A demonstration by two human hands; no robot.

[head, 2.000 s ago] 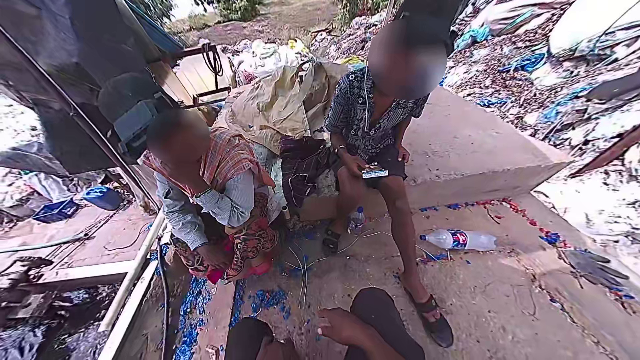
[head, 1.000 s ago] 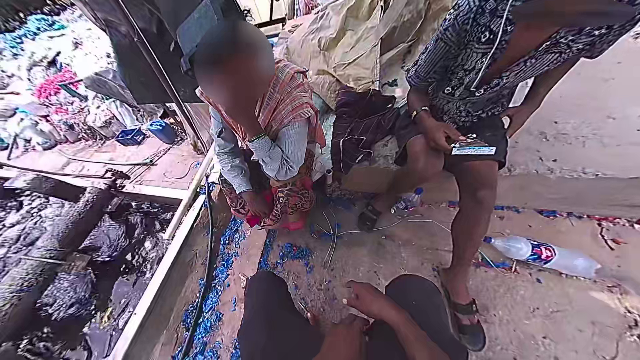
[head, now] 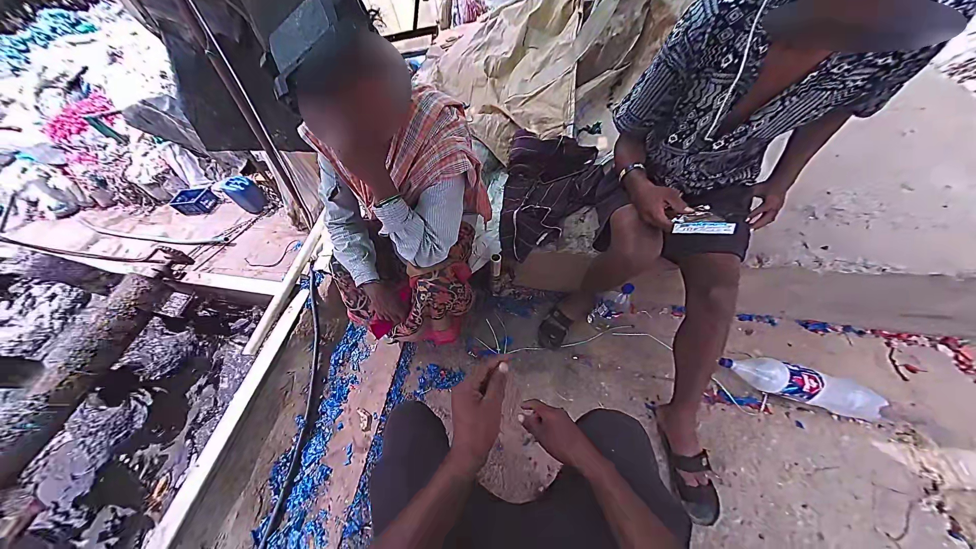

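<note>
My left hand (head: 478, 408) is raised between my knees with its fingers loosely bent, and I see nothing held in it. Beside it on the right, apart from it, my right hand (head: 553, 431) has its fingers curled in; whether anything small lies inside them cannot be told. Both are above the concrete floor (head: 526, 473). Beyond them thin pale wires (head: 564, 345) lie on the floor, with blue plastic flakes (head: 438, 377) near my left knee. A seated person (head: 717, 114) holds a small flat packet (head: 703, 227).
Another person (head: 412, 198) crouches ahead on the left. A large plastic bottle (head: 816, 386) lies at the right, and a small bottle (head: 614, 303) stands near a sandal. A black hose (head: 309, 412) runs beside a pit with a rusty shaft (head: 91, 358) at the left.
My hands, close together over my lap a second ago, are now apart, with the left one raised forward. The view has turned down and to the left since the first frame.
</note>
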